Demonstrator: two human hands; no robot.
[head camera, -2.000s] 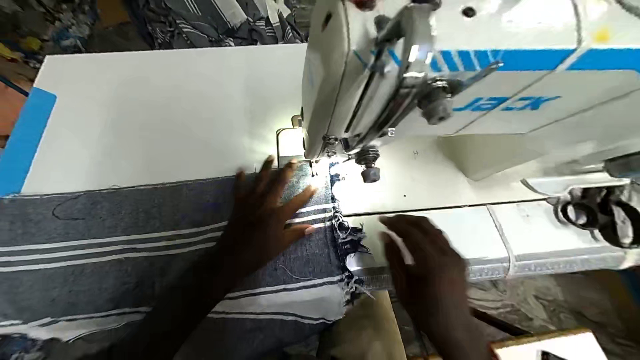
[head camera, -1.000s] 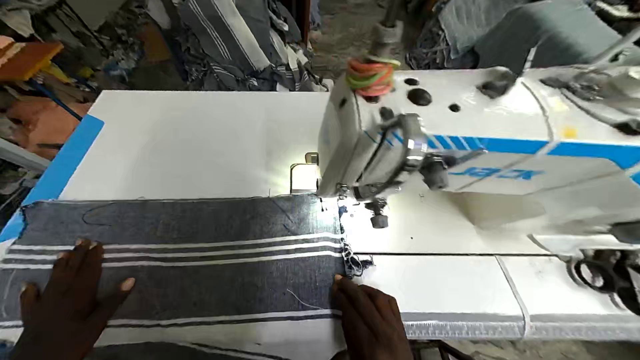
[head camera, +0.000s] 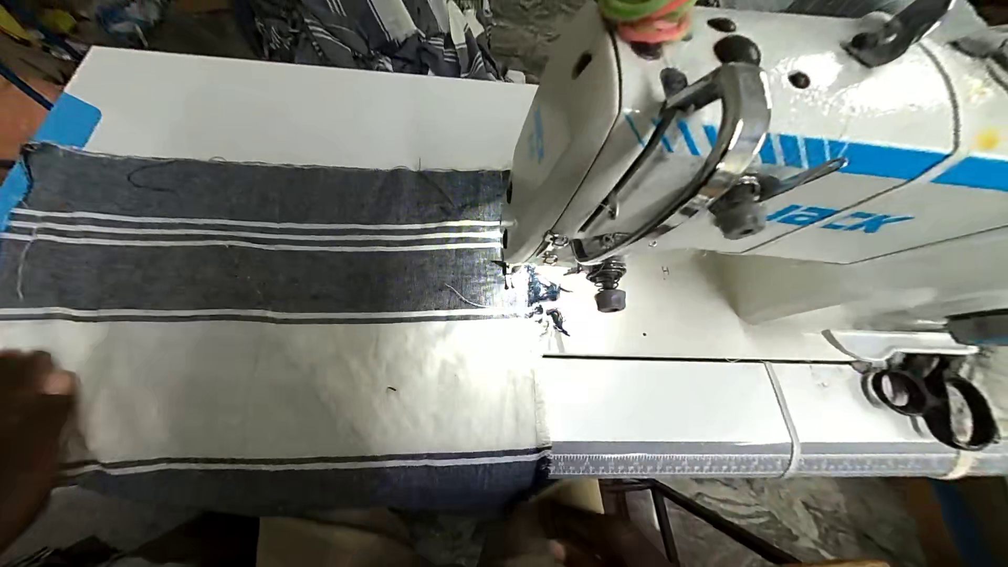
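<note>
A grey and white striped woven cloth (head camera: 299, 386) lies flat on the white sewing table, its right edge under the needle area of a Jack sewing machine (head camera: 787, 181). The lit presser foot (head camera: 516, 276) is at that edge, beside frayed dark threads (head camera: 551, 303). My left hand (head camera: 31, 441) is blurred at the far left, at the cloth's white band; its grip is unclear. My right hand (head camera: 579, 535) is low in the picture, below the table's front edge near the cloth's hanging corner, dim and partly cut off.
Black-handled scissors (head camera: 933, 402) lie at the right under the machine arm. A clear ruler strip (head camera: 669, 465) runs along the table's front edge, with a cord (head camera: 782, 417) across it. More striped cloth (head camera: 378, 35) is heaped behind the table (head camera: 315, 102). Metal bars stand below.
The cloth has moved away from me along the machine, so its wide white band now lies on the table. My right hand has left the cloth's edge by the needle and is lower.
</note>
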